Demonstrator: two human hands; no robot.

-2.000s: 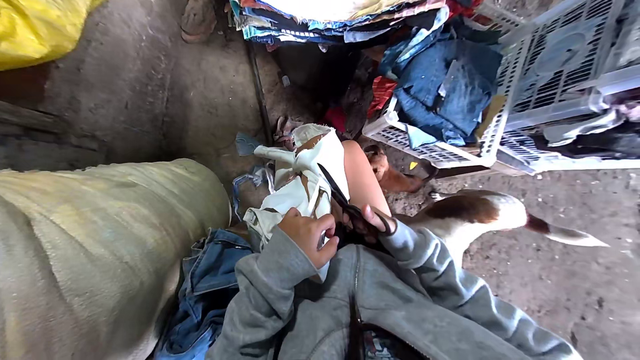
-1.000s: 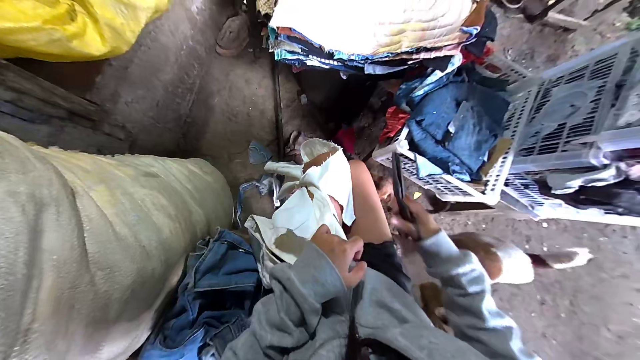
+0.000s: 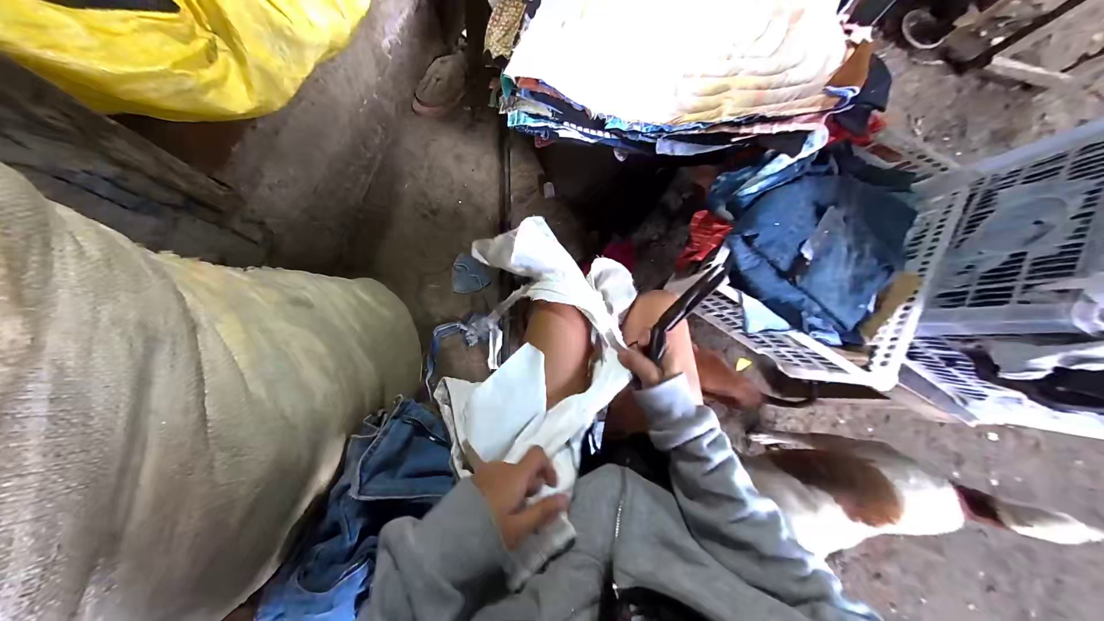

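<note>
White cloth (image 3: 504,401) lies in several folds over my bare knees and lap. My left hand (image 3: 520,496) rests at its near edge, thumb and fingers spread; whether it pinches the cloth is hard to tell. Black-handled scissors (image 3: 687,302) are in my right hand (image 3: 645,360), pointing up and to the right, and the fingertips of that hand also touch a strip of the white cloth. Blue denim garments (image 3: 405,466) are heaped at my left side.
A large wrapped roll or sack (image 3: 216,414) fills the left. Stacked fabric pieces (image 3: 681,78) stand ahead. White plastic crates (image 3: 936,259) with denim (image 3: 811,241) are at right. A brown and white dog (image 3: 862,492) is beside my right arm. Yellow sheeting (image 3: 198,60) lies upper left.
The scissors were over the cloth two seconds ago, then moved right, away from it. My right hand has since come back to the cloth. My left hand's fingers have spread.
</note>
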